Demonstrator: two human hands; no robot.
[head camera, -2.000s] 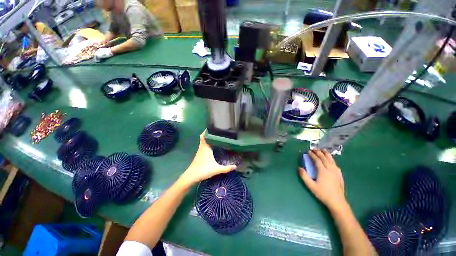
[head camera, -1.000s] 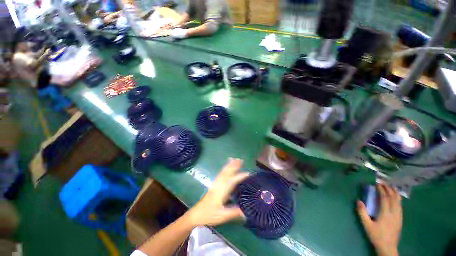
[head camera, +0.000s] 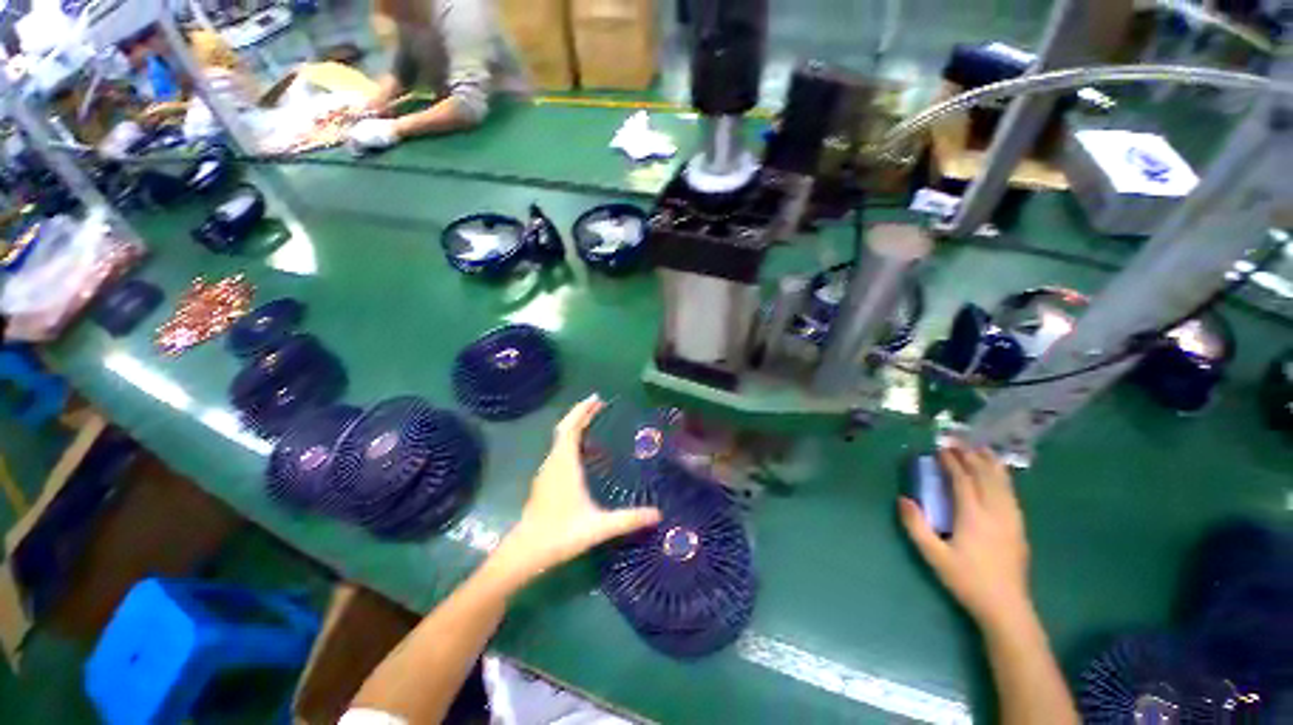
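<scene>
My left hand (head camera: 574, 496) holds a dark round front grille (head camera: 647, 442) by its left edge, thumb and fingers spread around it, just in front of the pneumatic press (head camera: 706, 319). The grille's shiny centre faces up; its far side blurs into the press nest area. A stack of overlapping grilles (head camera: 681, 567) lies right below my thumb. My right hand (head camera: 978, 531) is around the small grey-blue start switch (head camera: 933, 493) by the foot of the slanted post.
More grille stacks lie left (head camera: 404, 467) and at the lower right (head camera: 1134, 680). One grille (head camera: 506, 371) lies singly. Smaller discs (head camera: 267, 326) sit near a coppery pile (head camera: 206, 312). Fan bodies (head camera: 485, 244) stand behind. The slanted post (head camera: 1134, 312) rises right. A person's arm (head camera: 426, 121) is across the bench.
The view swung left and back. My left hand was open beside the stack one second ago; now it has a grille in front of the press. My right hand stays at the switch.
</scene>
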